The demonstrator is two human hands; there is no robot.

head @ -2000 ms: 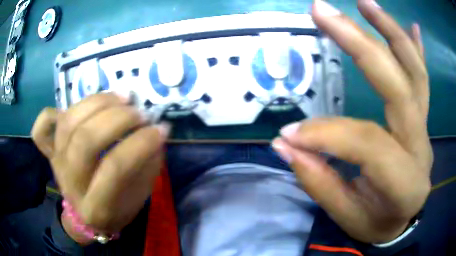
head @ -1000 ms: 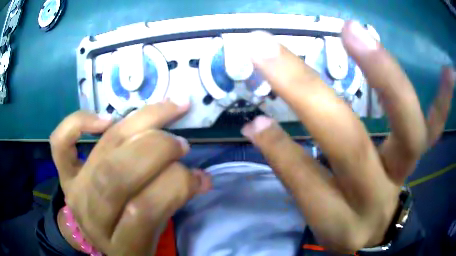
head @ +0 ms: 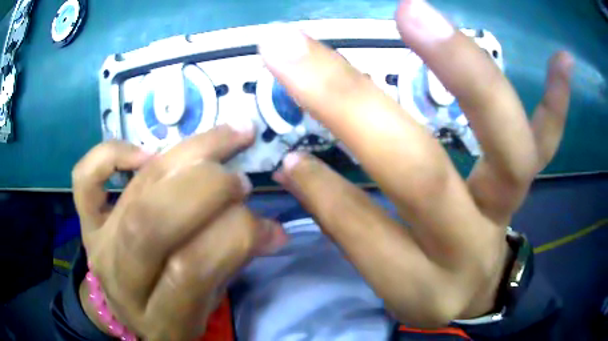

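A long silver housing lies on the green bench near its front edge, with three round blue-and-white discs in it. The left disc shows under a pale tongue. My left hand is over the housing's near left edge, fingers curled; whether it holds a small part is hidden. My right hand reaches over the middle disc with index finger and thumb apart, thumb tip at the near edge notch. No part shows between them. The right disc is partly behind my fingers.
A loose round disc lies on the green bench at the upper left. A narrow silver metal part lies at the far left. My lap is below the bench's front edge.
Since two seconds ago the housing has shifted to the right relative to the view. My right hand has moved left to the middle disc, its index finger and thumb spread apart.
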